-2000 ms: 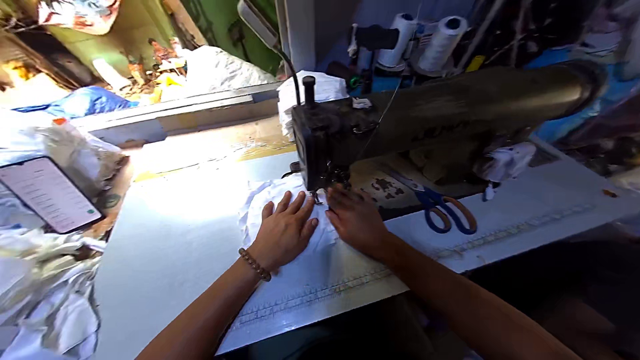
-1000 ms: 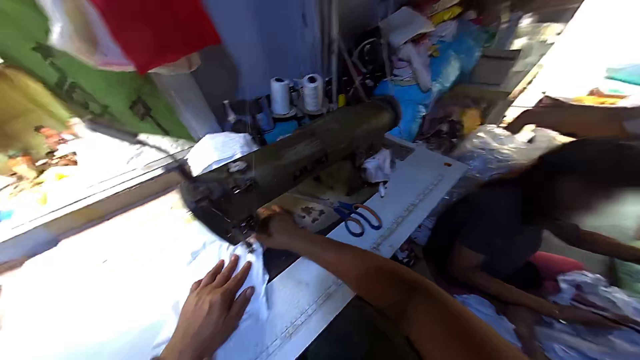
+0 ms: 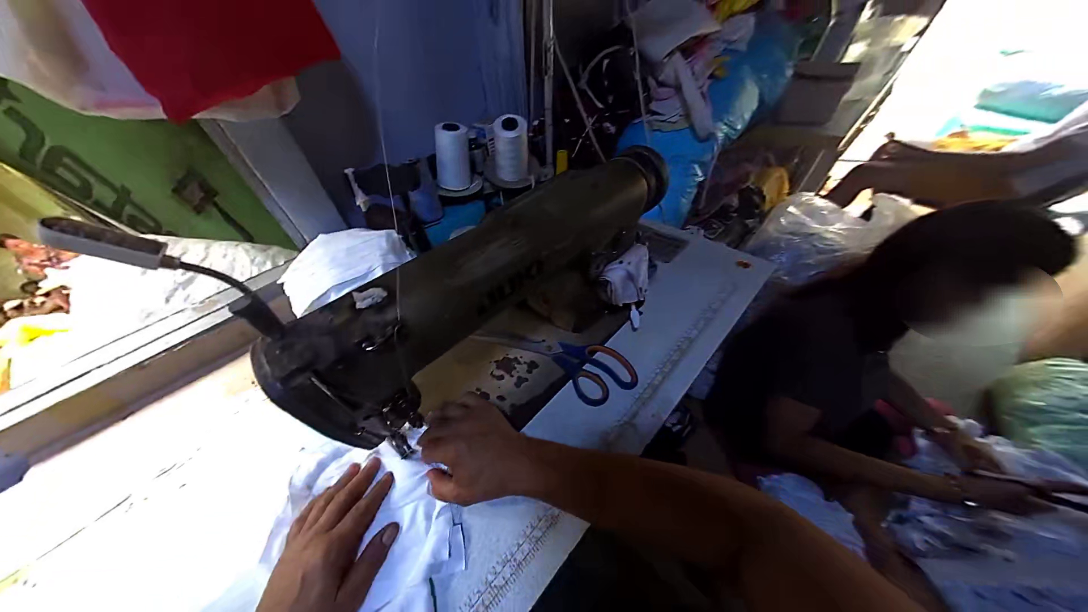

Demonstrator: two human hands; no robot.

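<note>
A dark Juki sewing machine (image 3: 501, 255) stands on a white table. White cloth (image 3: 408, 518) lies under and in front of its presser foot (image 3: 399, 442). My left hand (image 3: 336, 535) rests flat on the cloth with its fingers spread, just left of the foot. Close to the needle's right side, my right hand (image 3: 476, 450) has its fingers curled at the edge of the cloth; whether they pinch it is hidden. Scissors with blue and orange handles (image 3: 595, 370) lie on the machine bed, right of my right hand. A thread runs down to the machine head from above.
Two white thread cones (image 3: 453, 157) stand behind the machine. A small lamp (image 3: 102, 242) on a bent neck is at its left. White cloth (image 3: 344, 263) is bunched behind the head. To the right, a person (image 3: 816, 365) sits with cloth and plastic bags (image 3: 816, 225) around them.
The view has swung far to the right, bringing the seated person into sight. My left hand was beside my right at the foot two seconds ago; now it lies farther from it on the cloth.
</note>
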